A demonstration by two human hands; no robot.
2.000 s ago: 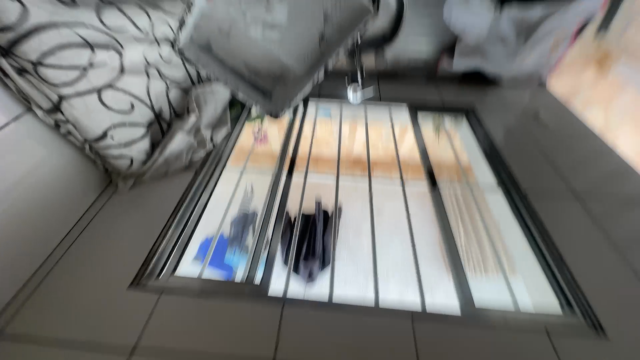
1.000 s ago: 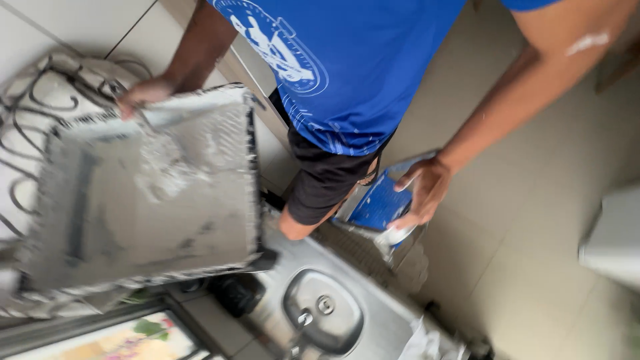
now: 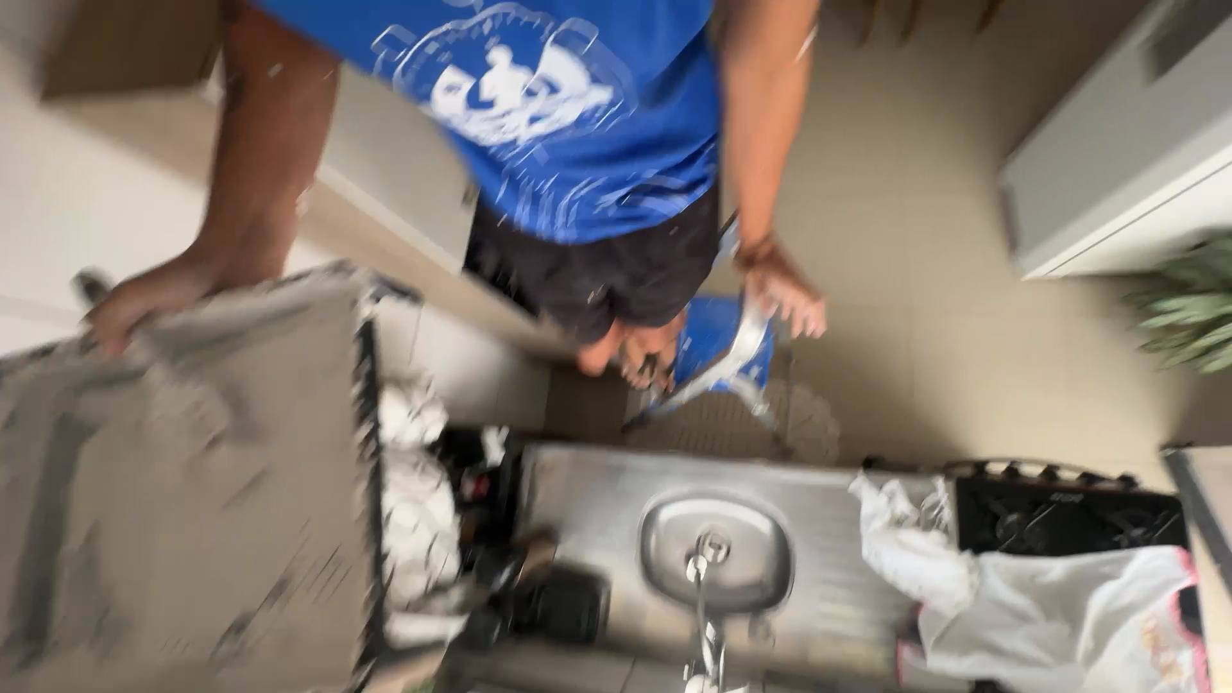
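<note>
My right hand (image 3: 149, 303), at the left of the head view, grips the upper rim of a large, shallow tray (image 3: 241, 481) smeared with grey, plaster-like material. The tray is tilted towards the camera and runs out of view at the left. My left hand (image 3: 784, 294) hangs with its fingers apart beside the metal frame of a blue step stool or small ladder (image 3: 712, 332); whether it touches the frame cannot be told. My blue T-shirt (image 3: 577, 125) and dark shorts (image 3: 626, 260) lie between the hands, with bare feet below. The picture is partly blurred.
A steel counter (image 3: 577, 481) holds a round-cornered sink (image 3: 664, 568) with a tap (image 3: 707, 626). White cloths (image 3: 1049, 606) lie over part of a black cooktop (image 3: 1068, 515). Dark items (image 3: 568, 602) crowd the counter near the tray. A leafy plant (image 3: 1193, 308) stands at the right.
The view has swung strongly from a barred window down to my body and the sink. My left hand, over the blue step a second ago, now hangs beside it. The tray stays in my right hand.
</note>
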